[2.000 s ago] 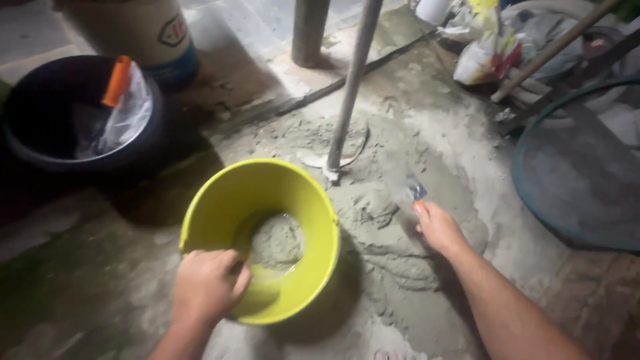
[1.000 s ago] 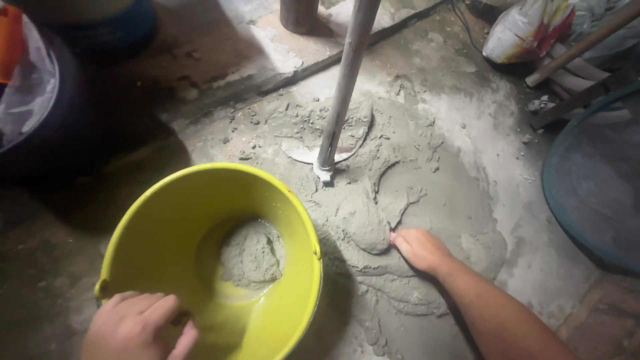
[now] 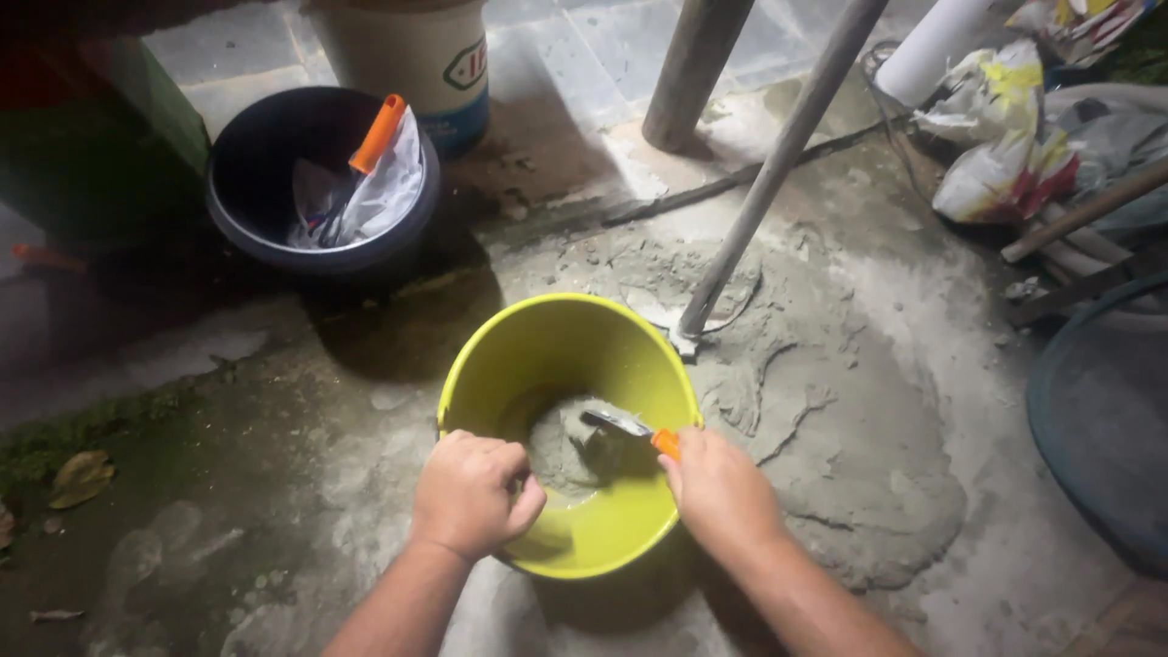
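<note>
My left hand grips the near left rim of a yellow plastic bucket, which stands on the concrete floor. In my right hand is a trowel with an orange handle; its blade points into the bucket, over a lump of wet mortar at the bottom. A larger spread of wet mortar lies on the floor right of the bucket. A hoe with a wooden handle stands in that mortar beside the bucket's far right rim, its blade partly buried.
Behind to the left stands a dark bucket holding a plastic bag and an orange-handled tool, near a white and blue pail. A thick wooden post rises at the back. To the right are torn bags and a dark round tub.
My right hand has moved with the trowel from the mortar on the floor to inside the yellow bucket. The left hand stays at the bucket's rim. The view has shifted.
</note>
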